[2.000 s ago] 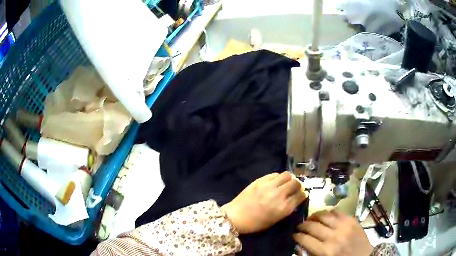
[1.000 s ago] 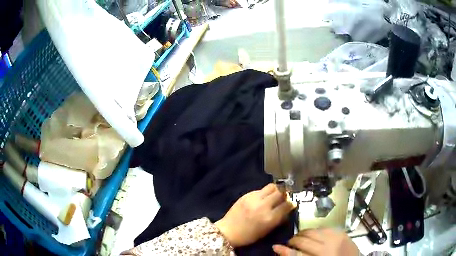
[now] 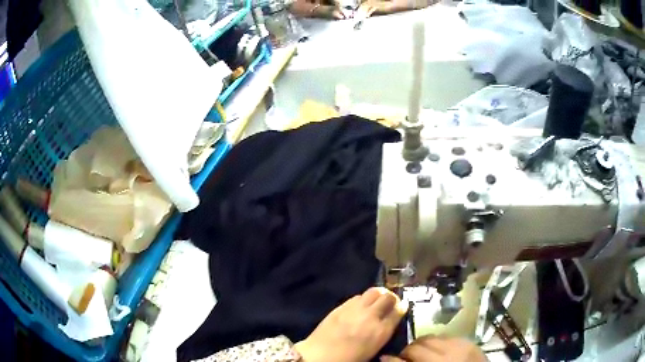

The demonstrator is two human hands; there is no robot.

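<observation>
A black garment panel (image 3: 290, 219) lies left of the sewing machine head (image 3: 495, 205) and runs down towards the wearer. My left hand (image 3: 353, 327) presses on the cloth with bent fingers, its fingertips close to the presser foot and needle area (image 3: 399, 286). My right hand (image 3: 442, 350) is at the bottom edge, partly cut off, its fingertips at the cloth's right edge. Whether its fingers pinch the cloth is not clear. The needle itself is too small to make out.
A blue plastic basket (image 3: 152, 272) at left holds tan scraps (image 3: 106, 198) and white tubes; a white roll (image 3: 148, 92) hangs over its edge. Right of the needle lie a dark-and-red tool (image 3: 508, 329) and a black device (image 3: 560, 311). Another person's hands (image 3: 353, 8) show at the top.
The view has shifted, so the machine sits lower in the picture and the other person's hands have appeared at the top. Both my hands stay by the needle area, now nearer the bottom edge.
</observation>
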